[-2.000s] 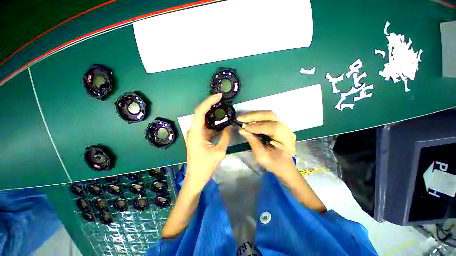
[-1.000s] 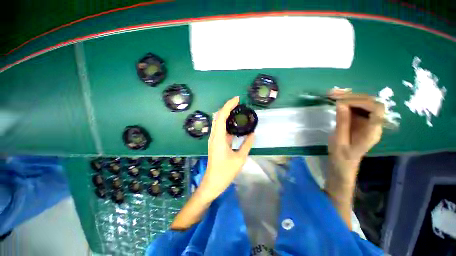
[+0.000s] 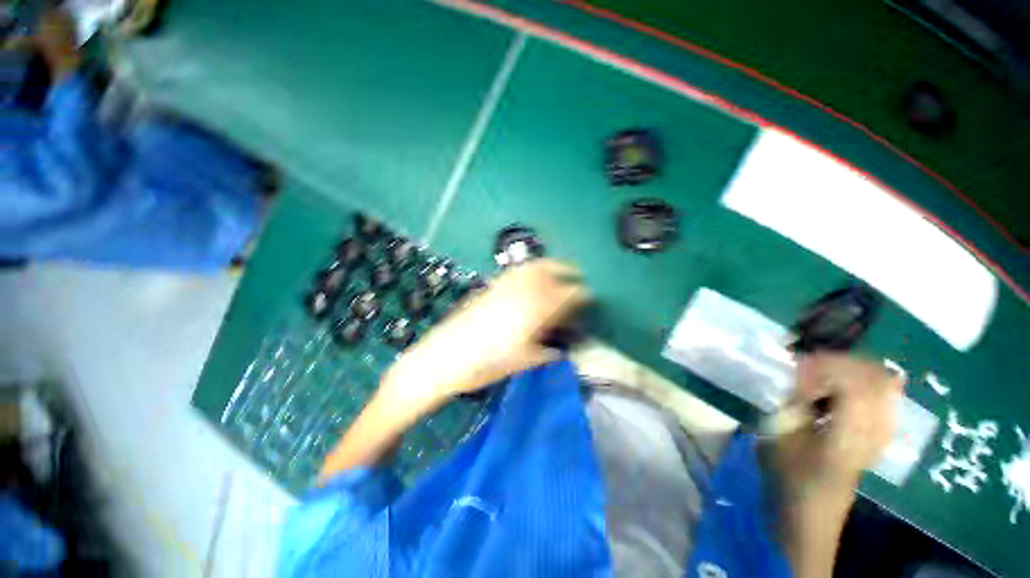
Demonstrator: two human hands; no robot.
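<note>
The view is blurred by motion. My left hand [image 3: 514, 316] is near the bench's front edge beside the part-filled clear blister tray [image 3: 305, 384], its fingertips around a dark round lens unit [image 3: 565, 327], partly hidden. My right hand [image 3: 841, 412] is over the near white sheet [image 3: 729, 339], fingers curled around a small dark piece that looks like part of the tool. Another black unit [image 3: 836, 320] lies just beyond my right fingertips; whether they touch it is unclear. More units lie on the mat at centre, one [image 3: 647, 226] behind my left hand.
The far white sheet [image 3: 858, 231] lies near the red line. Small white pieces [image 3: 962, 452] are scattered at the right, with a heap [image 3: 1020, 474] at the picture's edge. A person in a blue smock [image 3: 136, 186] is at the left. A dark round item [image 3: 928, 107] is beyond the red line.
The view has swung left and tilted. My left hand has moved left towards the tray, and the unit once above it is now in its fingers. My right hand has moved from the white pieces to the near sheet.
</note>
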